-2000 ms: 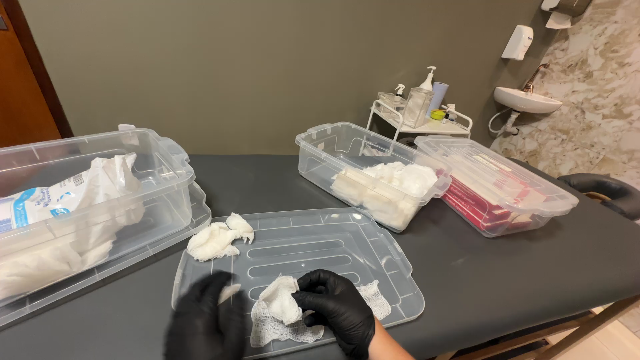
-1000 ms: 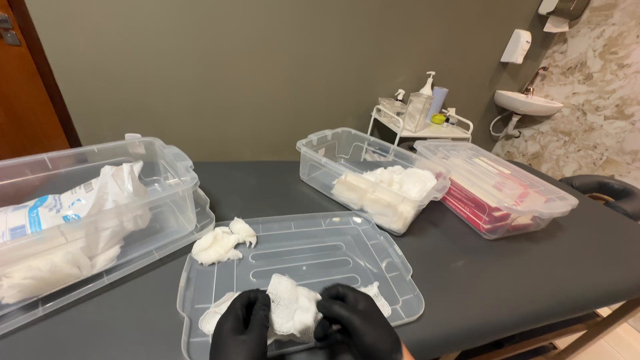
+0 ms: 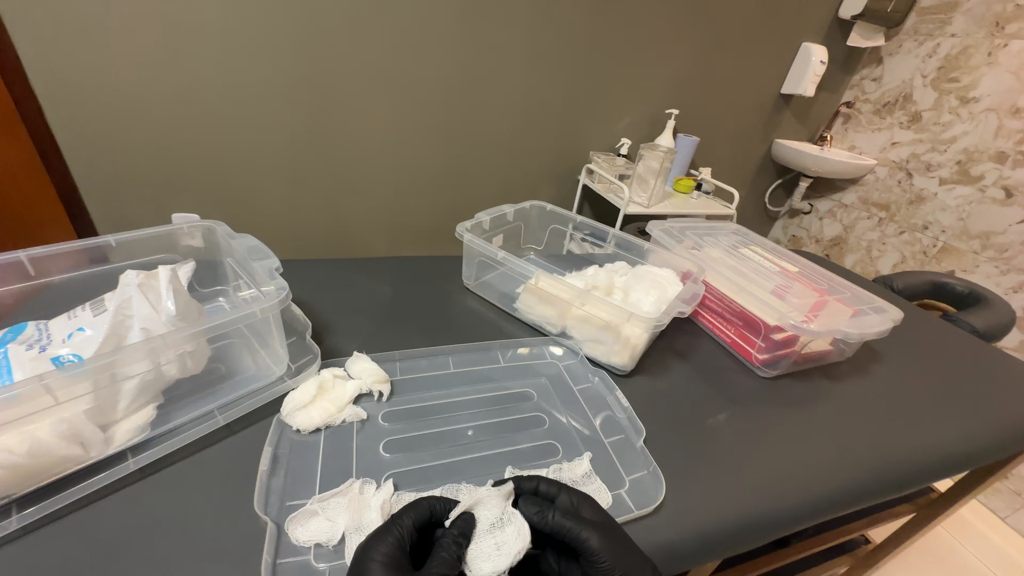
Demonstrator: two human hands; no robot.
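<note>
Both my hands wear black gloves and meet at the bottom middle, over the near part of a clear plastic lid (image 3: 472,432). My left hand (image 3: 416,536) and my right hand (image 3: 572,528) pinch a folded piece of white gauze (image 3: 498,532) between them. Under and behind them, a strip of open-weave gauze (image 3: 564,476) shows on the lid, and crumpled gauze (image 3: 340,512) lies left of my left hand. A white wad of gauze (image 3: 328,398) rests at the lid's far left corner.
At left, a clear bin (image 3: 240,336) holds a white and blue plastic package (image 3: 120,328). Behind the lid, another bin (image 3: 500,276) contains white wads (image 3: 624,296); a lidded bin (image 3: 800,320) with red boxes adjoins it. All stand on a black padded table (image 3: 760,432). Beyond are a white cart (image 3: 680,210) and a sink (image 3: 824,160).
Two seconds ago my left hand was blurred and apart from the gauze; it now holds the gauze together with my right hand. The held gauze looks more compactly folded than one second ago.
</note>
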